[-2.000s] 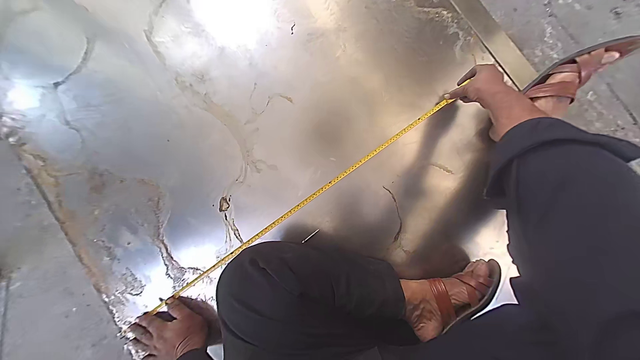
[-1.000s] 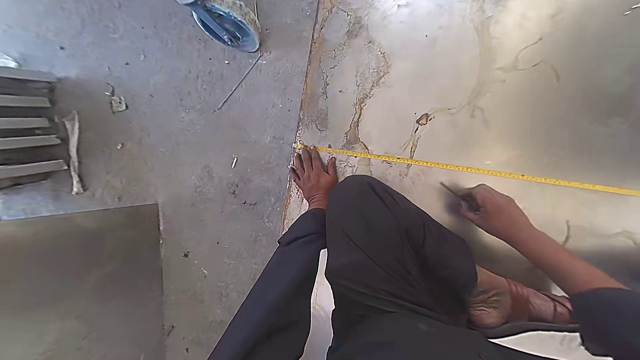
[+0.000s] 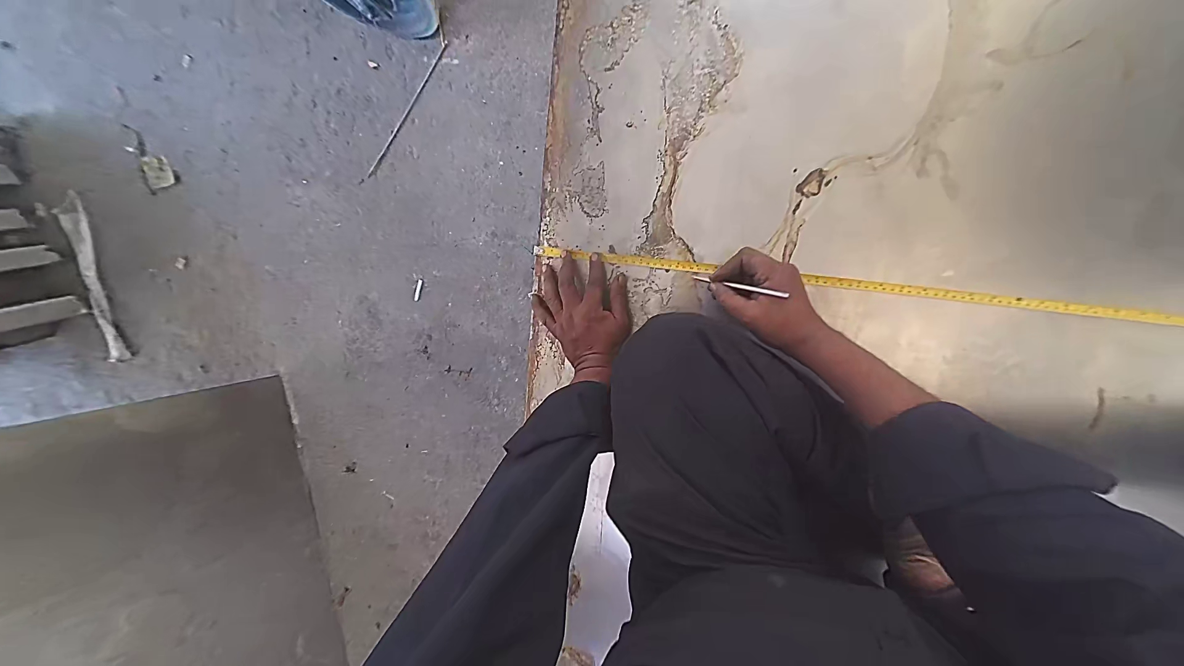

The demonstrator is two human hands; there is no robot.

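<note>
A yellow measuring tape (image 3: 934,292) lies across a stained metal sheet (image 3: 832,83), its end hook at the sheet's left edge. My left hand (image 3: 587,319) is spread flat on the sheet, fingertips touching the tape near that end. In my right hand (image 3: 763,291) is a thin white marking stick (image 3: 754,289), held like a pen, its tip on or just above the sheet right below the tape. The tape runs on past my right hand and out of view at the right.
Concrete floor (image 3: 444,231) borders the sheet at the left. On it are a thin rod (image 3: 405,111), part of a blue round object (image 3: 393,14), grey slats (image 3: 37,277) and another metal sheet (image 3: 157,536). My bent knee (image 3: 703,388) is close below both hands.
My right hand was at the tape's far part two seconds ago; it is now near my left hand, its stick at the tape. The view has shifted left.
</note>
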